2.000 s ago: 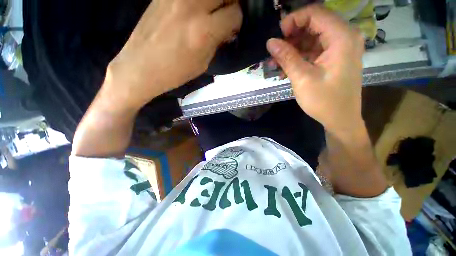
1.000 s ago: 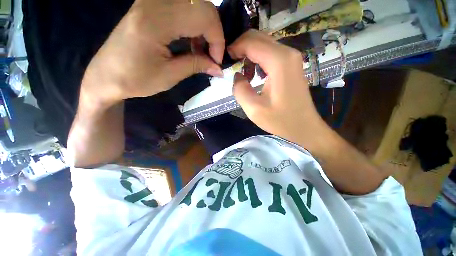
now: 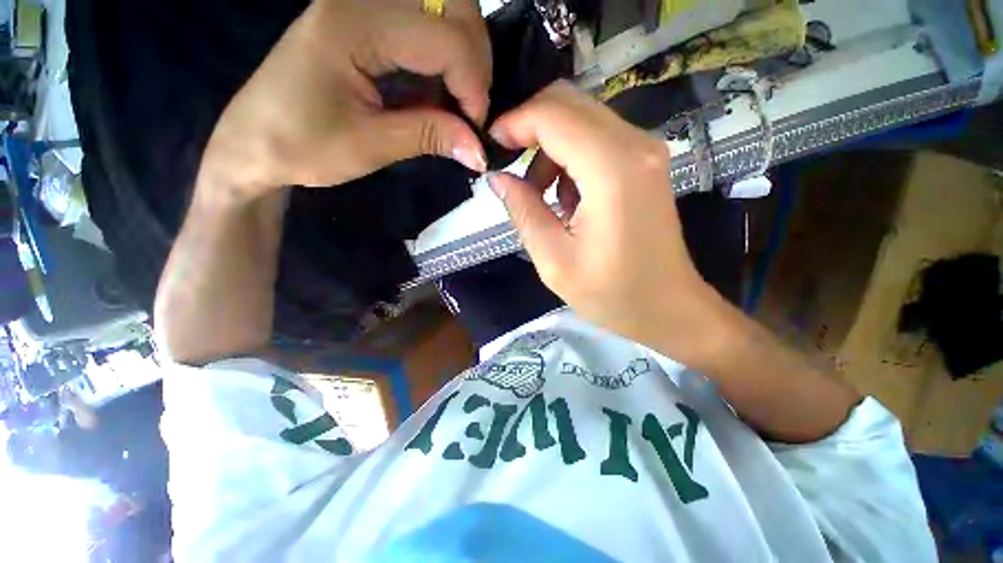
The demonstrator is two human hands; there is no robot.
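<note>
My left hand [image 3: 363, 105] and my right hand [image 3: 599, 192] meet in front of me, thumbs and forefingers nearly touching. Between the fingertips is a small bit of black cloth [image 3: 485, 143]; its extent is hidden by the fingers. The large black garment pile [image 3: 143, 99] lies behind and under my left hand and hangs over the table edge. The sewing machine's small metal parts [image 3: 559, 20] show at the top, beyond my right hand.
The yellow stained cloth [image 3: 715, 50] lies on the machine at upper right. The ruler-like strip [image 3: 836, 123] edges the white table, with a looped cord [image 3: 761, 138] over it. A cardboard box [image 3: 918, 220] holding black scraps [image 3: 962, 313] stands below right.
Since two seconds ago my right hand has moved left, away from the machine, to meet my left fingertips. In the last second the hands have drawn slightly closer together.
</note>
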